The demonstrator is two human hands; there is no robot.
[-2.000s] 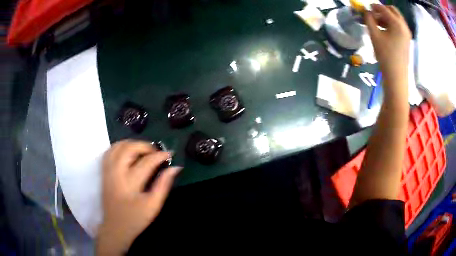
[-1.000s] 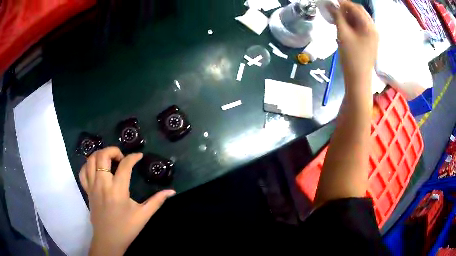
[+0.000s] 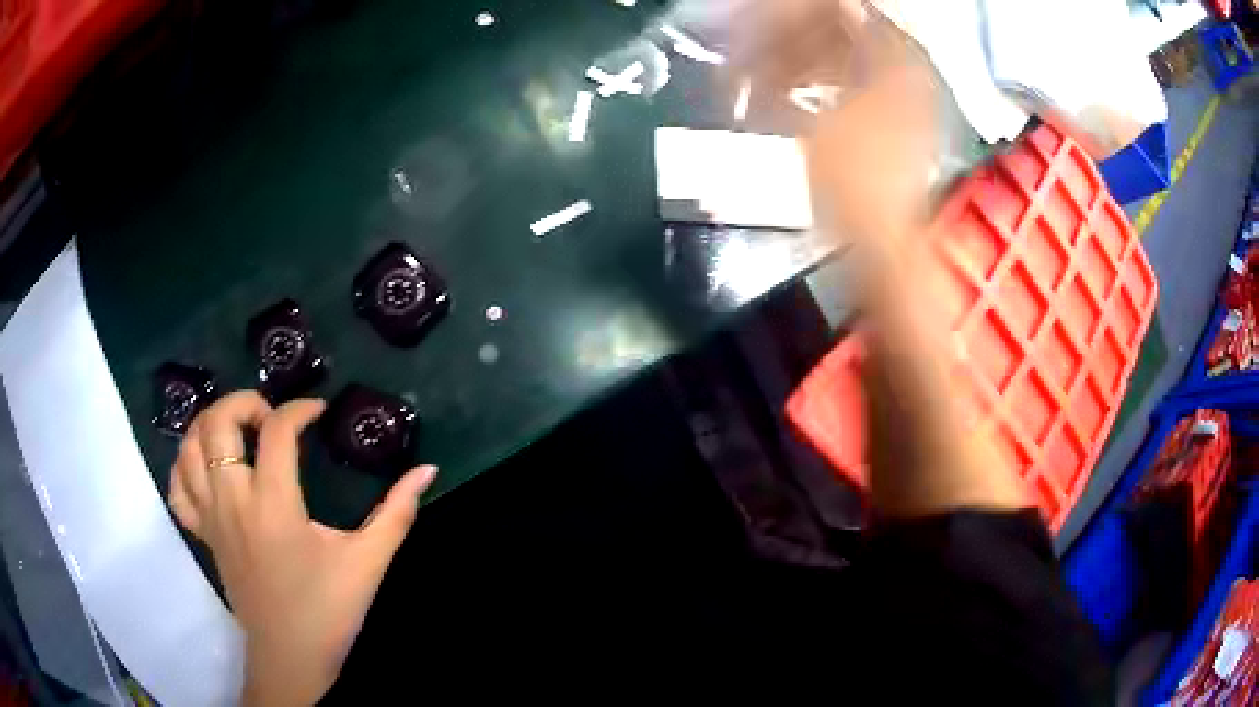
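Several dark rounded-square watch bodies lie with their ringed backs up on the green mat. One (image 3: 401,293) is nearest the mat's middle, one (image 3: 285,345) is left of it, one (image 3: 184,396) is far left, and one (image 3: 370,430) is near the front edge. My left hand (image 3: 283,511) rests among them, thumb and fingers spread apart; whether anything lies under its fingers is hidden. My right hand (image 3: 842,97) is a motion blur at the upper right, beyond the white pad (image 3: 732,177); its fingers and anything in them cannot be made out.
White strips (image 3: 562,217) lie scattered on the green mat (image 3: 525,332). A red pocketed tray (image 3: 1070,290) is at the right, under my right forearm. A long white sheet (image 3: 104,511) is at the left. Whitish plastic (image 3: 1077,69) lies at the upper right, with blue bins (image 3: 1153,553) beyond.
The view has shifted right. My right hand has come down from the bottle, which is no longer visible, toward the pad. My left hand stays beside the watch bodies.
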